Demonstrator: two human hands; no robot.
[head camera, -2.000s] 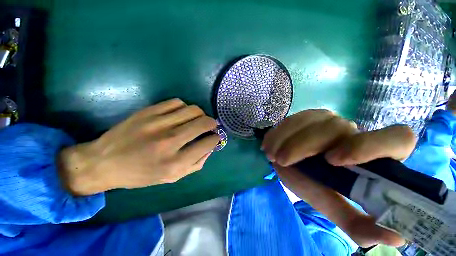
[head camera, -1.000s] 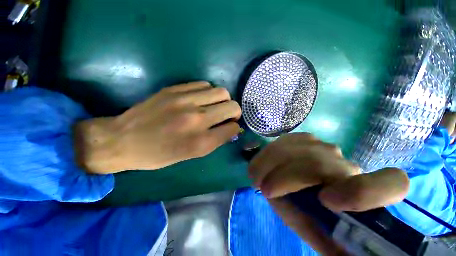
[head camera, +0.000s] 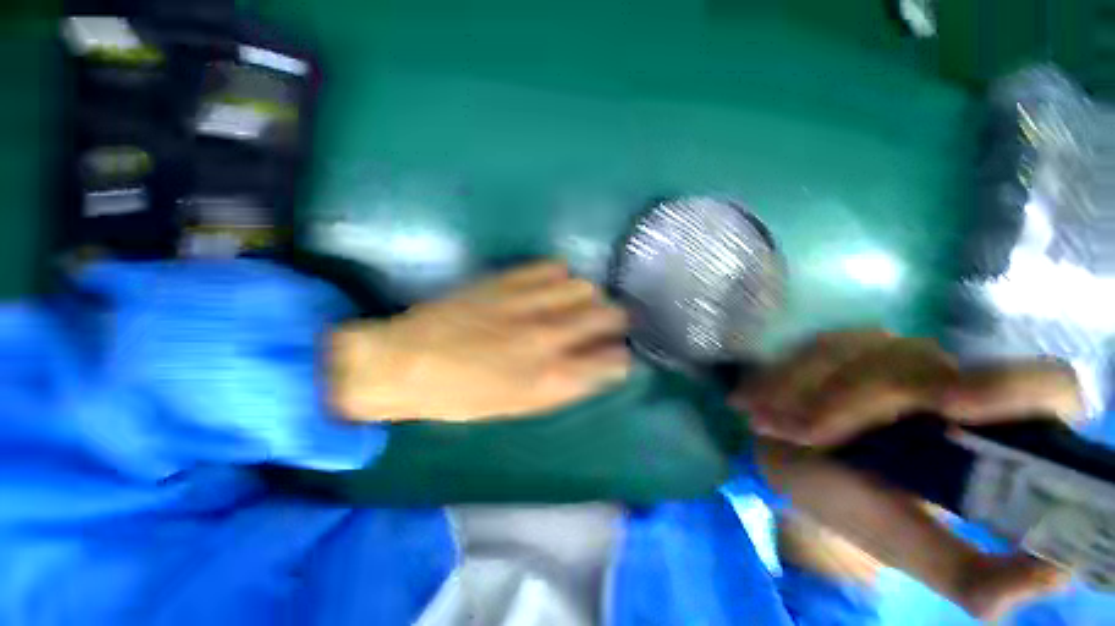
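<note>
The frame is badly blurred. The round silver screw plate (head camera: 695, 275) with a dark rim lies on the green mat in front of me. My left hand (head camera: 489, 349) is at its lower left, fingers close together and fingertips near its rim. Whether they pinch a module cannot be seen. My right hand (head camera: 856, 391) is closed around the electric screwdriver (head camera: 1039, 501), whose labelled barrel points to the lower right. Its black nose, partly covered by my fingers, is at the lower right rim of the plate. The bit cannot be made out.
A black compartment tray (head camera: 181, 147) with modules in its pockets is at the upper left, above my left sleeve. Shiny clear blister trays (head camera: 1039, 263) stand at the right. A small pale object (head camera: 916, 16) is at the top right edge. Blue clothing is at the bottom.
The view has shifted, showing more of the black tray. The screwdriver's nose moved from beside the left fingertips to the plate's lower right rim. The module seen at my left fingertips no longer shows.
</note>
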